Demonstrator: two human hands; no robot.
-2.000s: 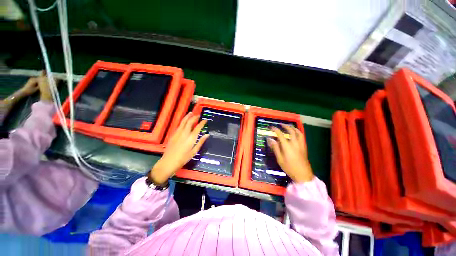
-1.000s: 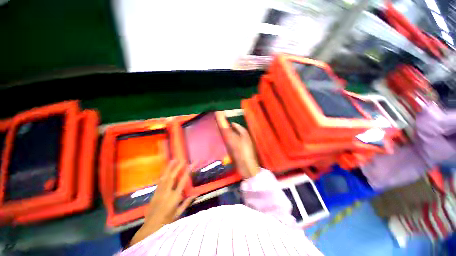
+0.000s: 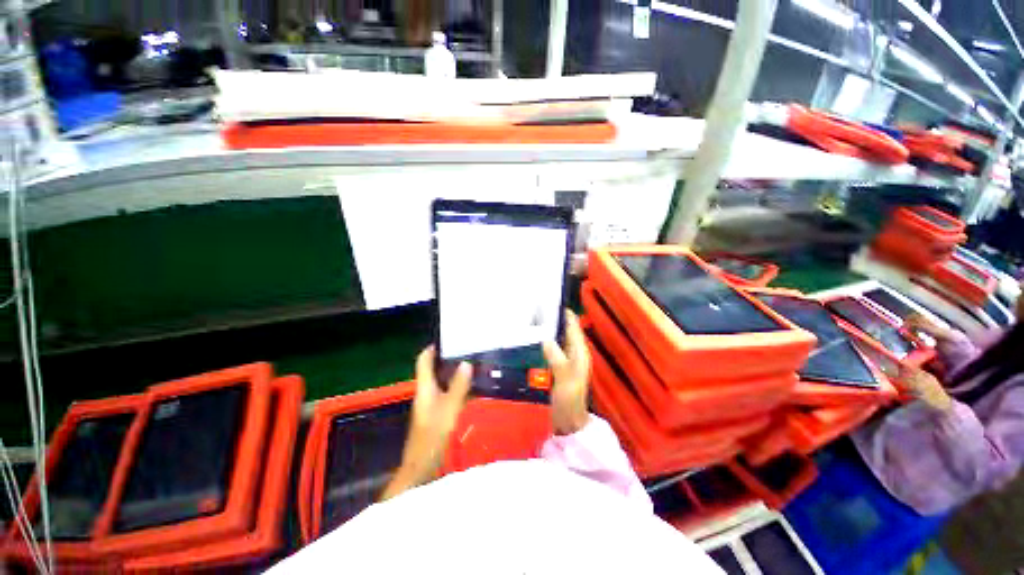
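Observation:
A black tablet (image 3: 502,294) is held upright in front of me, its screen showing a bright, mostly white picture with a dark bar and a small orange square below. My left hand (image 3: 432,418) holds its lower left corner. My right hand (image 3: 569,376) holds its lower right side. An orange foam tray (image 3: 494,432) shows below the tablet. Beside it on the left, another tablet (image 3: 362,463) with a dark screen lies in its orange tray.
More tablets in orange trays (image 3: 185,455) lie at left. A tall pile of orange trays (image 3: 685,371) stands at right. A white sheet (image 3: 387,242) hangs behind the tablet, below a long shelf (image 3: 281,169). Another person's hands (image 3: 926,388) are at far right. White cables (image 3: 25,337) hang at left.
The tablet from the right-hand tray is now lifted upright in both hands, with a bright screen. The left-hand tablet's screen went from orange to dark. The view has tilted up, showing the shelf.

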